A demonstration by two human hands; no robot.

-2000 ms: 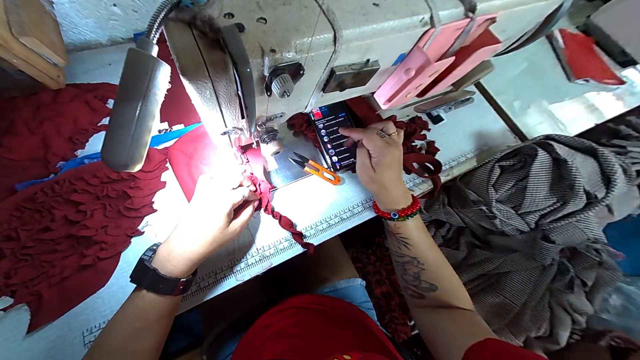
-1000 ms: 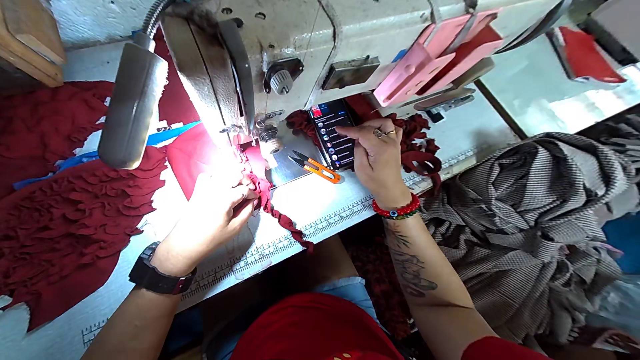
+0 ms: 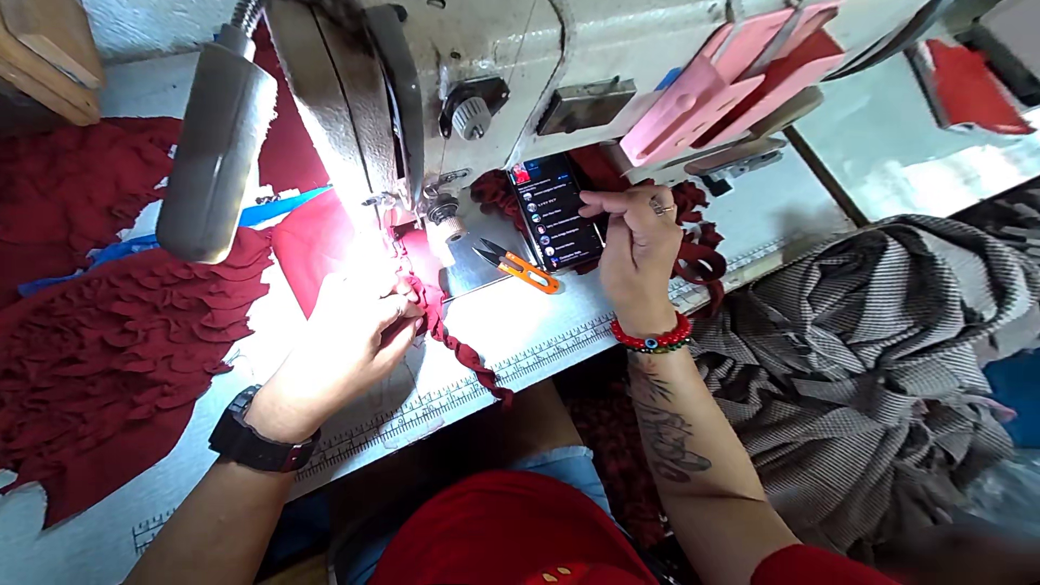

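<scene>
My left hand (image 3: 349, 341) pinches a twisted dark red fabric strip (image 3: 467, 355) near the needle area of a sewing machine (image 3: 345, 89); the bright lamp light washes out part of the hand. The strip's free end hangs over the table's front edge. My right hand (image 3: 639, 252) holds nothing, its index finger pointing over the right side of a smartphone (image 3: 556, 213) with a lit screen. Whether the finger touches the glass, I cannot tell. Thread snips with orange handles (image 3: 528, 272) lie between the phone and the metal machine plate.
Ruffled dark red fabric (image 3: 122, 341) spreads over the left of the table. A work lamp (image 3: 215, 154) hangs above it. A pink plastic holder (image 3: 727, 89) is fixed to the machine. Grey striped cloth (image 3: 861, 357) is heaped at the right. Measuring tape markings (image 3: 422, 398) run along the front edge.
My right hand has shifted slightly to the right, its index finger now nearer the phone's right edge. The left hand stays on the red strip.
</scene>
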